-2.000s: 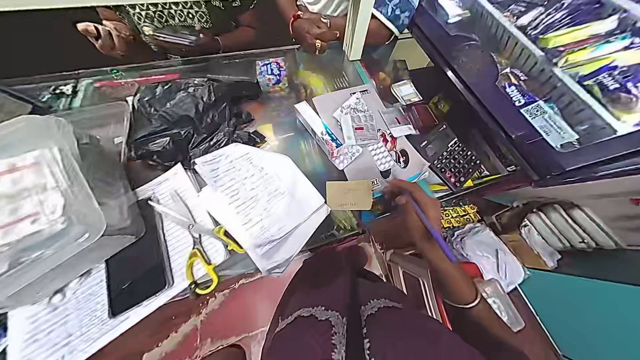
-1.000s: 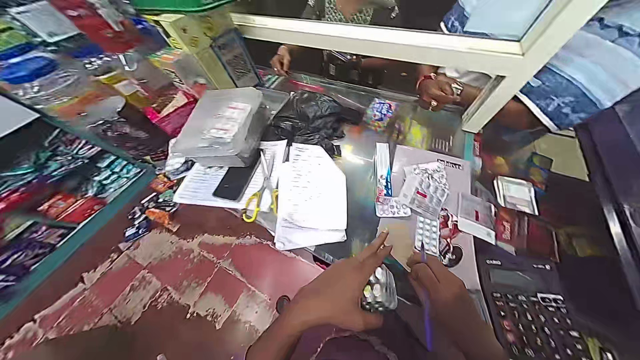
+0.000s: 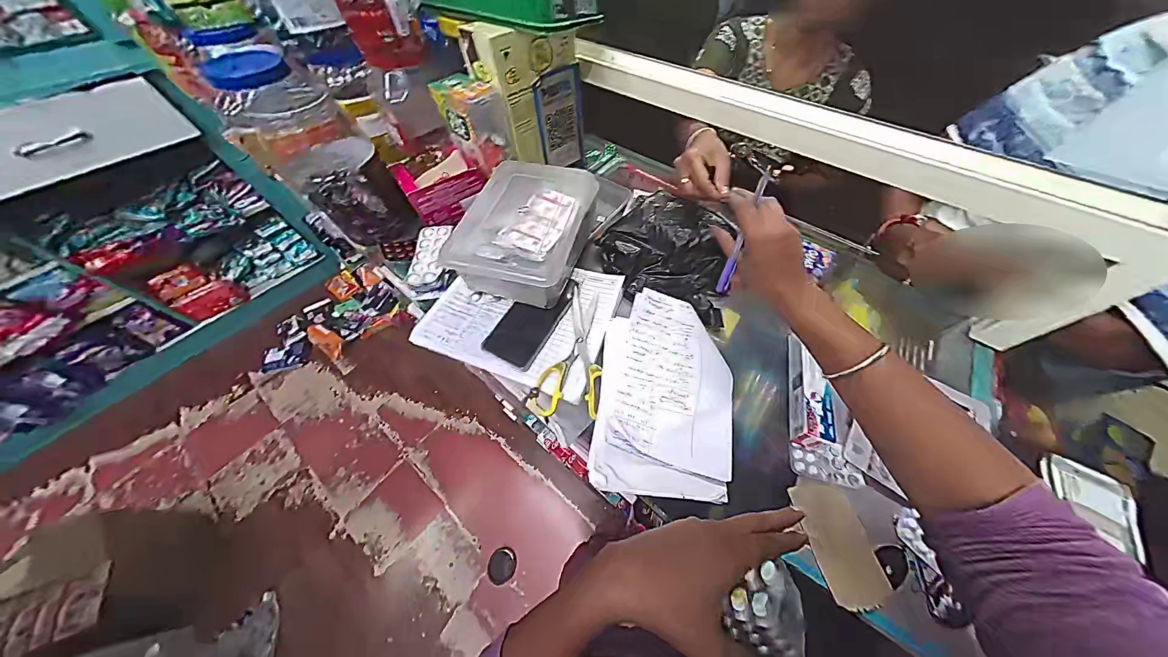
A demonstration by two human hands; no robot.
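My right hand [image 3: 762, 242] reaches over the counter and holds a purple pen [image 3: 730, 263], close to another person's hand [image 3: 703, 169]; whether anything passes between them cannot be told. My left hand [image 3: 671, 575] is low at the centre, its fingertips at a small brown paper packet [image 3: 841, 547]. Below its fingers is a clear pack of small bottles or vials [image 3: 765, 607], and its grip is partly hidden. Handwritten papers [image 3: 666, 392] lie left of my right forearm, beside yellow-handled scissors [image 3: 570, 374] and a dark phone [image 3: 526, 330]. Blister packs [image 3: 821, 456] lie under that forearm.
A translucent plastic box [image 3: 525, 228] stands beside a black plastic bag [image 3: 662, 246]. A white frame rail [image 3: 821, 128] crosses behind the counter. Shelves of packets [image 3: 173, 265] and jars [image 3: 274, 109] stand at the left. A second person's arm [image 3: 903, 237] rests at the right.
My right hand with the pen has moved from the blister packs to the far side of the counter, by the other person's hand. The view has swung left.
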